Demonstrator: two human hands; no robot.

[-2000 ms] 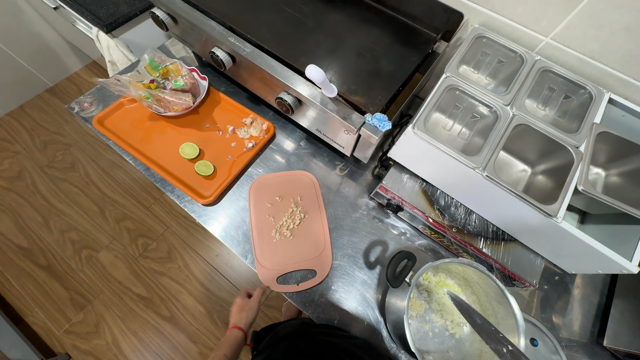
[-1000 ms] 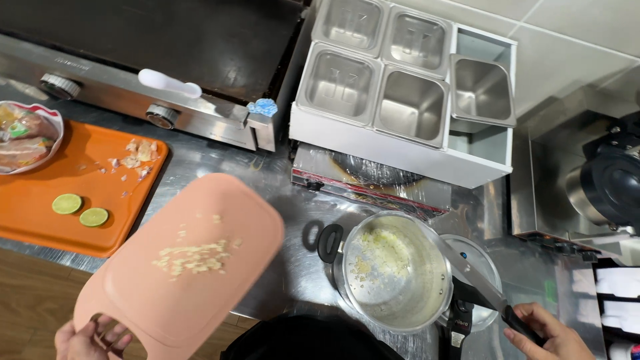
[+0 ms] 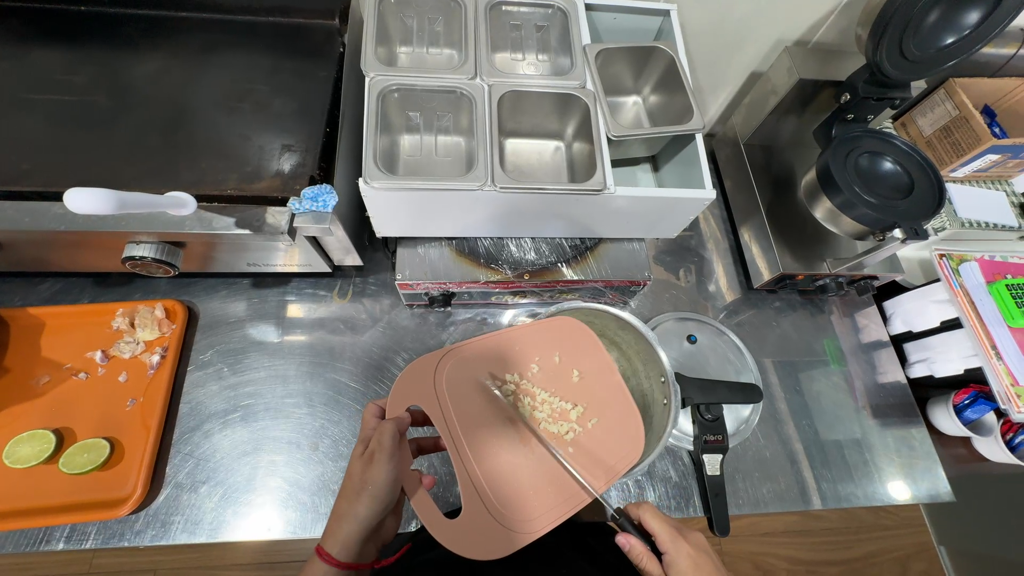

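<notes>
My left hand point(image 3: 384, 472) grips the handle end of a pink cutting board point(image 3: 480, 400), its fingers through the slot. Chopped garlic point(image 3: 548, 408) lies on the board. My right hand point(image 3: 664, 544) is closed on the black handle of a knife point(image 3: 560, 456), whose blade crosses the board with its tip beside the garlic. The board's far end covers part of a metal pressure cooker pot point(image 3: 660, 376); the pot's contents are hidden. Right of the pot lies its metal lid point(image 3: 732, 344) with a black handle.
An orange tray point(image 3: 172, 400) at left holds lime halves point(image 3: 86, 456) and garlic skins point(image 3: 144, 324). Behind are a griddle point(image 3: 168, 96), a plastic-wrapped burner point(image 3: 524, 272) and a white holder point(image 3: 536, 212) of steel pans. A waffle maker point(image 3: 872, 184) stands at right.
The cutting board, resting on the counter two seconds ago, is now held over the pot's edge. The knife, earlier at the pot, has moved over the board in my right hand. The view has shifted right.
</notes>
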